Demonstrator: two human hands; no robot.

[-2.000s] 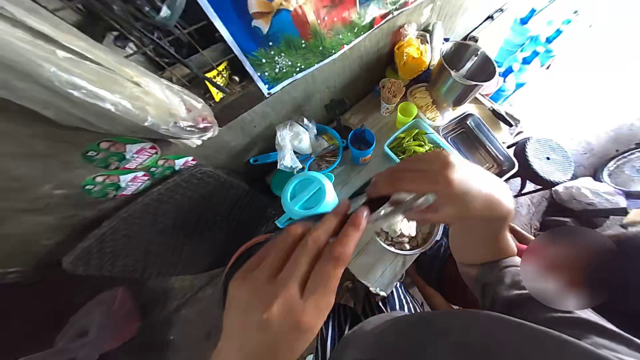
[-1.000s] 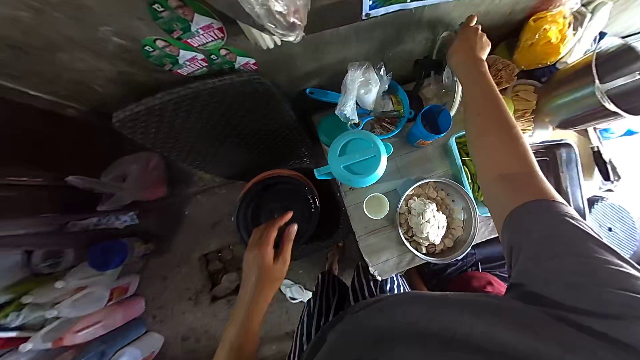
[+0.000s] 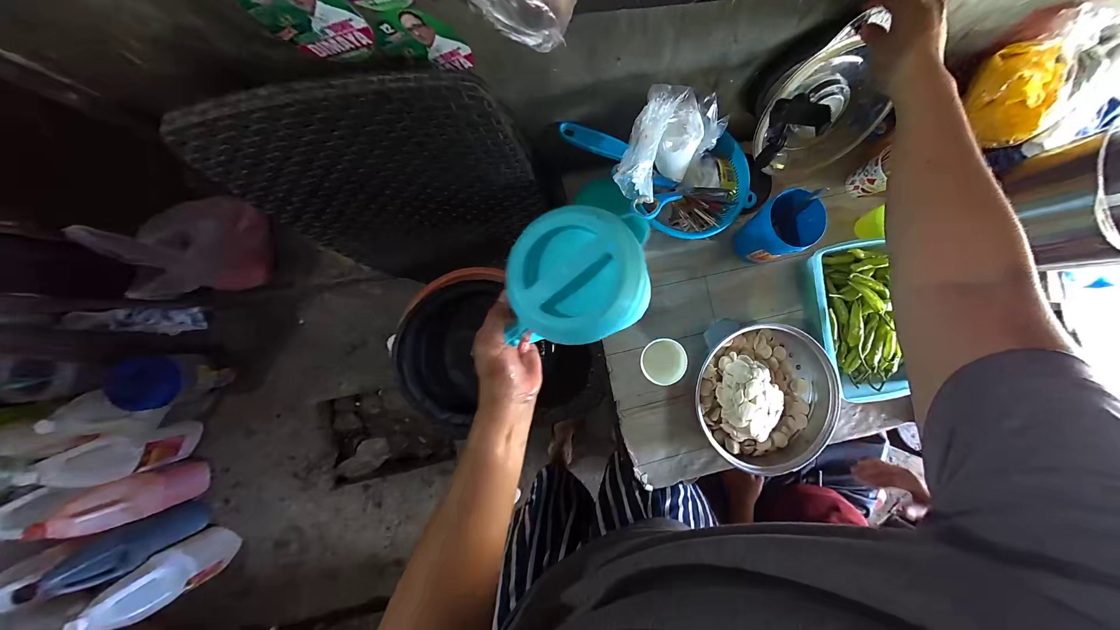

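My left hand (image 3: 507,359) grips the handle of a turquoise lidded plastic pitcher (image 3: 577,276), held beside the table's left edge. My right hand (image 3: 910,35) reaches to the top edge of the view, its fingers at the rim of a clear round lid (image 3: 827,101) that leans by the wall; part of the hand is cut off. On the table, a metal bowl (image 3: 822,411) holds sliced pale pieces with a white mound (image 3: 748,398) on top. A small cup (image 3: 664,361) with pale contents stands to its left. Green peppers (image 3: 862,315) fill a light-blue tray (image 3: 822,302).
Behind are a blue strainer (image 3: 744,166) with plastic bags and a blue cup (image 3: 780,226). A black basin (image 3: 420,350) sits left of the table, below a woven chair back (image 3: 350,166). Plastic bottles (image 3: 114,499) lie at far left. Another person's hand (image 3: 892,479) shows near the bowl.
My left hand has moved from over the black basin to the pitcher and taken hold of its handle. My right arm remains stretched toward the wall.
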